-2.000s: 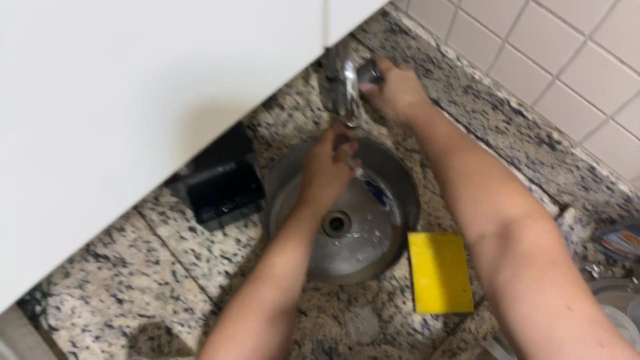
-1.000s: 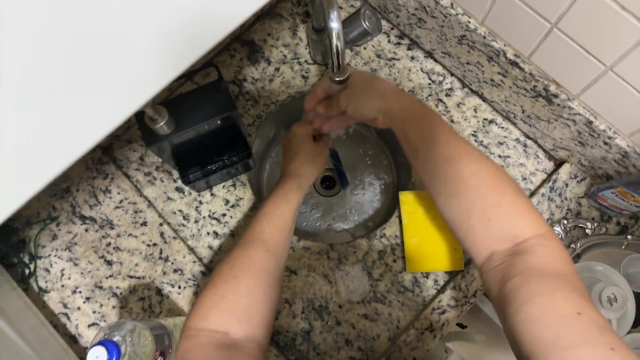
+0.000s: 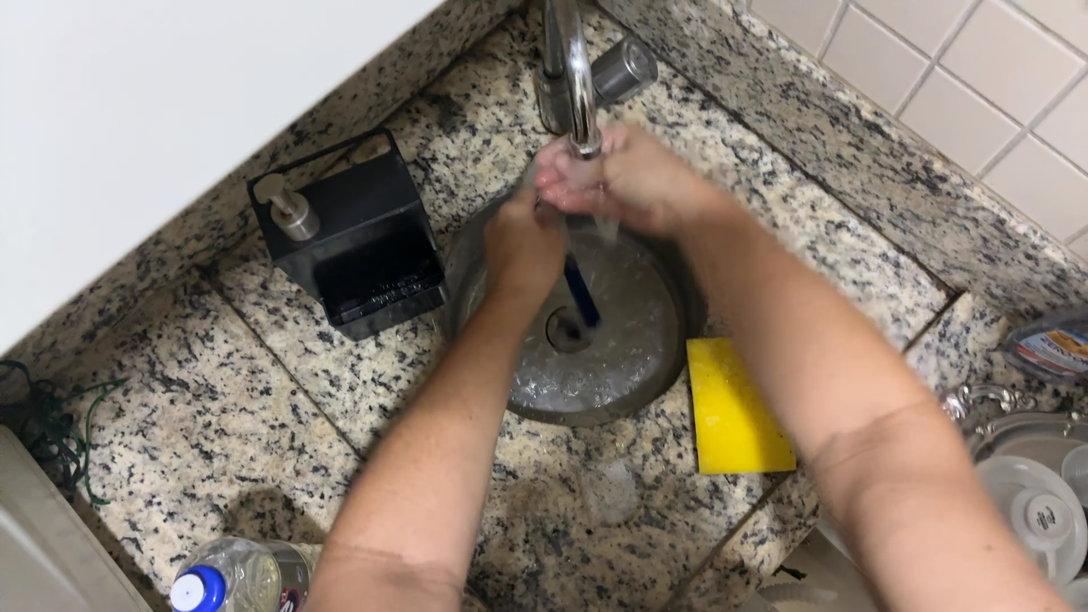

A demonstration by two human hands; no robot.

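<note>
My left hand point(image 3: 525, 246) is closed over the upper left of a round steel sink point(image 3: 612, 408). A slim object with a dark blue part point(image 3: 580, 291) slants down from its fingers above the drain point(image 3: 568, 330); its upper end is hidden. My right hand point(image 3: 620, 178), blurred, is cupped beneath the spout of a chrome faucet point(image 3: 580, 93), with water running over the palm and fingers. It holds nothing that I can see. The fingertips of both hands are close together; whether they touch is unclear.
A black dispenser caddy point(image 3: 357, 229) with a metal pump stands left of the sink. A yellow cloth point(image 3: 735, 408) lies at the lower right. A blue-capped bottle point(image 3: 246, 578) is at bottom left, dishes point(image 3: 1033, 510) at right. A white surface point(image 3: 170, 110) covers the upper left.
My right hand has left the faucet knob, where it was two seconds ago, and come under the spout. My left hand stays near the spout with the blue object. The view has shifted.
</note>
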